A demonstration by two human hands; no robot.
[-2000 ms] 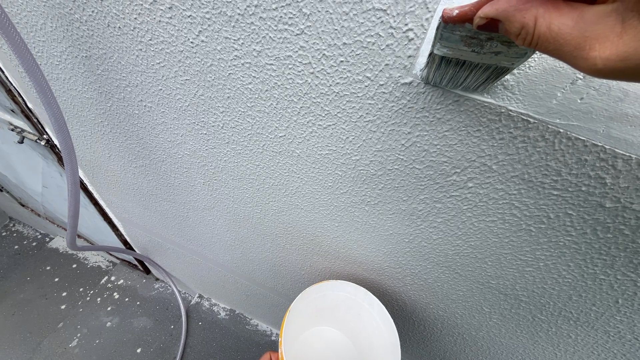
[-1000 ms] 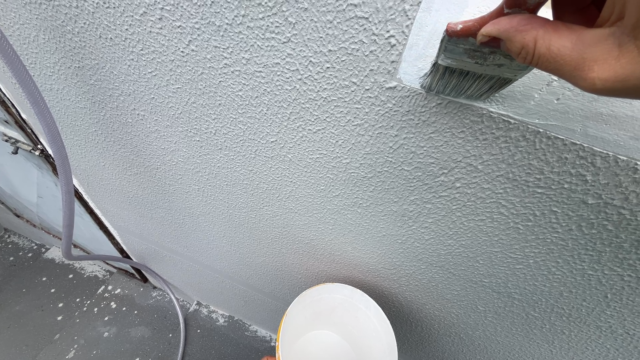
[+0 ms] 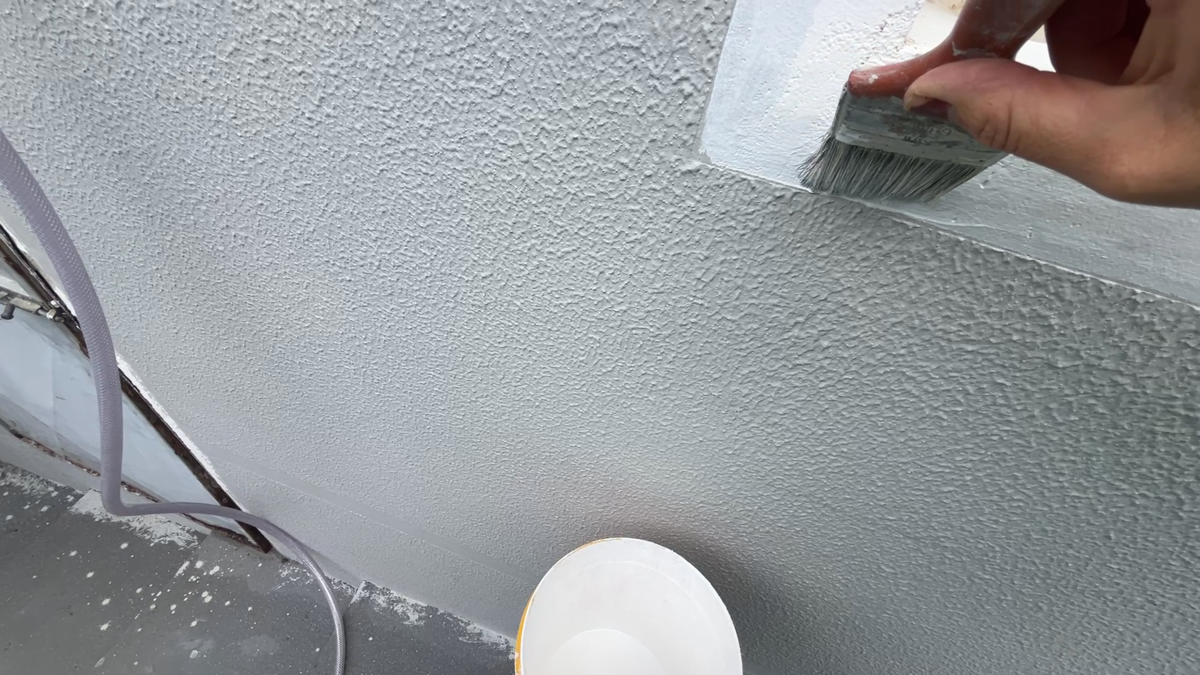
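My right hand (image 3: 1078, 112) is at the upper right, pinching the reddish-brown handle of a flat paintbrush (image 3: 914, 131). The brush's metal ferrule is smeared with paint, and its grey bristles press on the lower edge of a smooth, pale recess (image 3: 778, 94) in the wall. Below and around that edge spreads the textured light-grey wall (image 3: 525, 309). At the bottom centre is a round white paint container (image 3: 647, 600) with a yellow outer side and white inside. My left hand is out of view.
A translucent ribbed hose (image 3: 98, 375) hangs at the left and curls over the grey floor (image 3: 187, 609), which is spotted with white paint. Behind it is a pale panel (image 3: 56, 375) with a dark, worn frame and a metal latch (image 3: 28, 305).
The brush in my right hand has moved right along the recess edge, away from its corner, uncovering more pale surface. The fingertip seen earlier beside the container is no longer in view.
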